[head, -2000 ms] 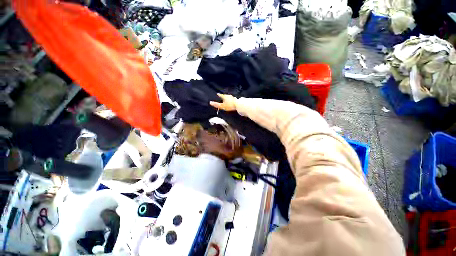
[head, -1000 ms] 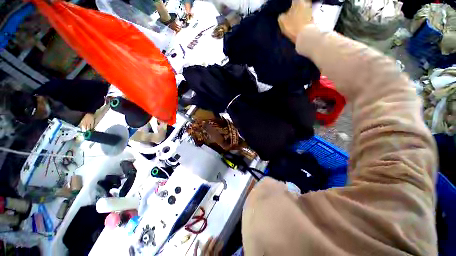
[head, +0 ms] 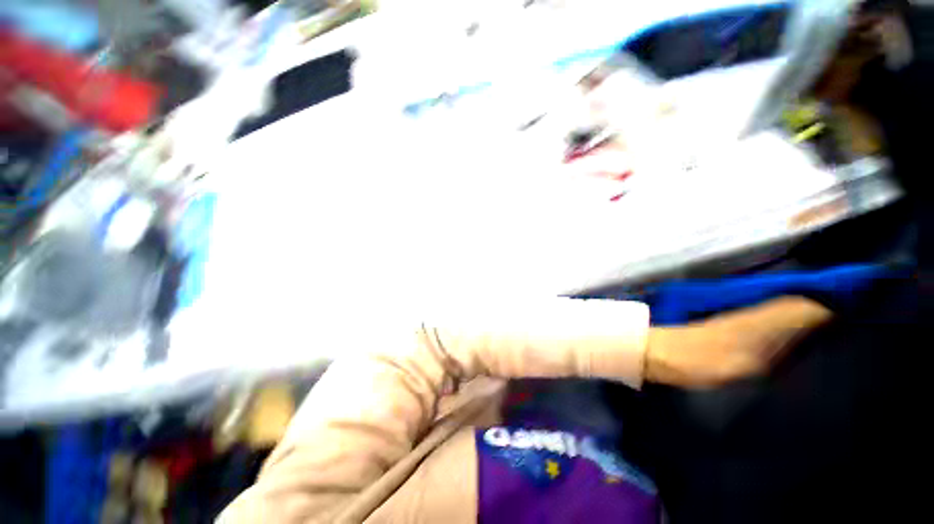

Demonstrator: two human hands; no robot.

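Note:
The view is strongly blurred. My left hand [head: 732, 348], in a beige sleeve, reaches across to the right over dark cloth [head: 799, 440]. Its fingertips are smeared against the cloth, so I cannot tell whether they grip it. The dark cloth fills the lower right beside a purple printed apron [head: 558, 481]. My right hand is not in view. The white sewing machine with a dark panel [head: 707, 41] lies at the upper right, its details blurred.
The white table [head: 389, 225] spans the middle, its front edge running up to the right. Small red shapes [head: 604, 169] lie on it. A blue crate rim [head: 758, 292] shows just below that edge. A yellow item [head: 804, 121] is at the upper right. Blurred red and blue things lie left.
The view has swung, so the table now fills the middle. My right arm, earlier stretched over the dark cloth at the back, has left the picture. My left arm has come in from below.

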